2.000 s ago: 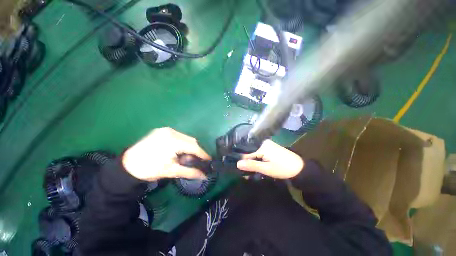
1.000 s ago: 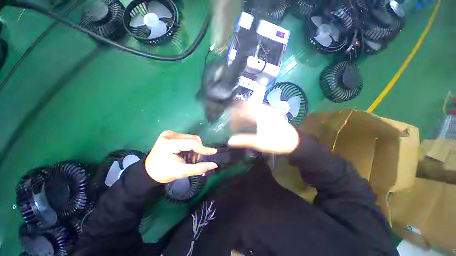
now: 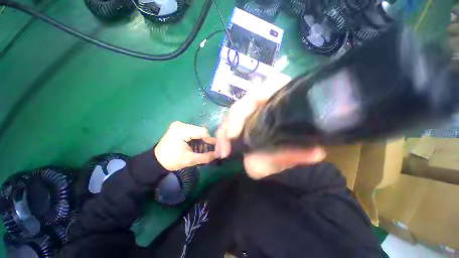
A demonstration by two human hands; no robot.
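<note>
My left hand [image 3: 183,147] is at the centre, its fingers closed on a small black fan part [image 3: 201,146] that is mostly hidden between them. My right hand [image 3: 254,128] is wrapped around the power screwdriver [image 3: 347,101], a thick black blurred cylinder with a pale label that slants from the upper right down to the centre. The fingers of both hands are close together at the part. The driver tip is hidden by the fingers, so I cannot tell whether it touches the part.
A white and blue screw feeder [image 3: 246,55] with a thin cord stands beyond my hands. Black fans [image 3: 176,186] lie at lower left, near my sleeve and at the top. A thick black hose [image 3: 126,50] curves across the upper left. An open carton [image 3: 387,176] is at the right.
The screwdriver, earlier hanging beyond my hands, is now in my right hand, large across the right. My right hand was open and blurred a second ago. My left hand still holds the part.
</note>
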